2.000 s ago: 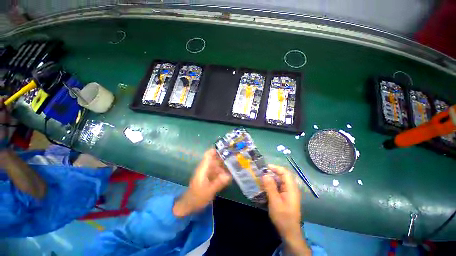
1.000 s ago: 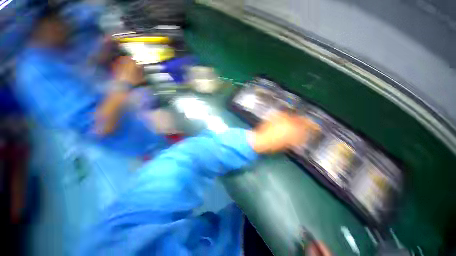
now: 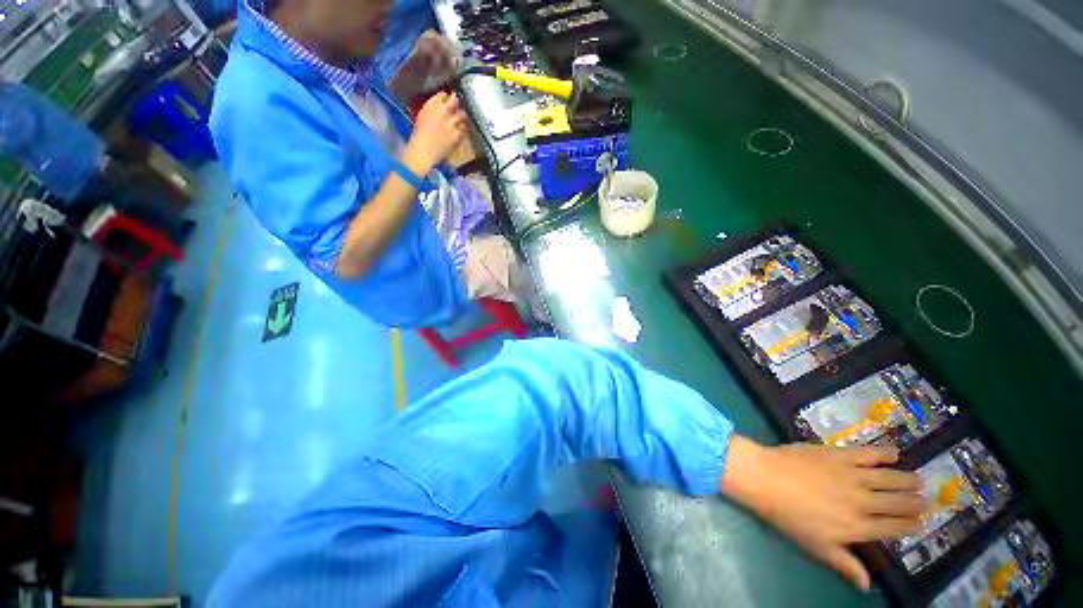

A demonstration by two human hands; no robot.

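A black foam tray (image 3: 778,391) lies slantwise on the green mat at the right, with a phone assembly in each of its slots. My left hand (image 3: 837,496) is spread flat, fingers apart, over the near edge of the tray and partly covers the fourth phone assembly (image 3: 964,496). It seems to hold nothing; whether the fingertips touch the phone, I cannot tell. The middle phone assembly (image 3: 876,410) lies just beyond the fingers. The second phone assembly (image 3: 812,331) has a dark patch on it. My right hand is not in view.
A white cup (image 3: 628,203) stands beyond the tray, beside blue equipment (image 3: 568,166) and a yellow-handled tool (image 3: 534,81). A white scrap (image 3: 625,318) lies on the mat. A person in a blue smock (image 3: 311,154) sits at the bench on the left. A metal rail (image 3: 903,131) runs along the back.
The view has swung left. The phone from my hands is gone from them, and the tray's middle slot now holds a phone. My left hand is over the tray; my right hand has left view.
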